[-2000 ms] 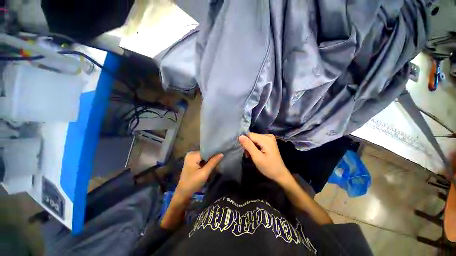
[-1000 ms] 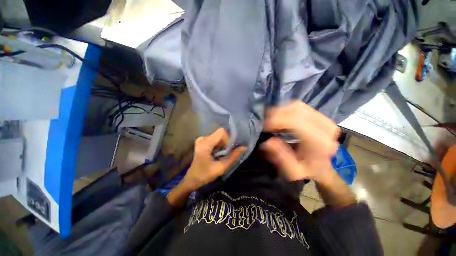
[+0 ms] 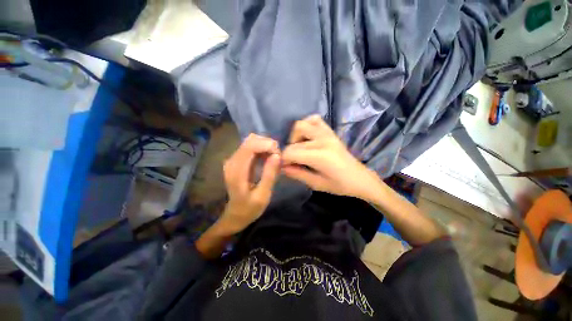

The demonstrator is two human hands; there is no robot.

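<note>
A large grey garment [image 3: 282, 69] hangs from the top of the view down to the lap, smooth at the left and heavily folded at the right. My left hand [image 3: 249, 175] and my right hand [image 3: 317, 157] meet at the garment's lower edge, fingertips together. My left thumb and finger pinch there, and my right fingers close beside them. The small part between the fingertips is mostly hidden by the fingers.
Orange-handled snips [image 3: 495, 106] and an awl [image 3: 545, 172] lie on the white table [image 3: 433, 166] at right. Binding tape [image 3: 486, 169] runs to a tape roll [image 3: 555, 244] on an orange disc. The machine head [image 3: 530, 37] is upper right, a blue-white panel [image 3: 72, 163] left.
My right hand, blurred and apart before, has come in to meet my left hand. Both are slightly higher. The view has shifted, showing more of the tape roll and machine head.
</note>
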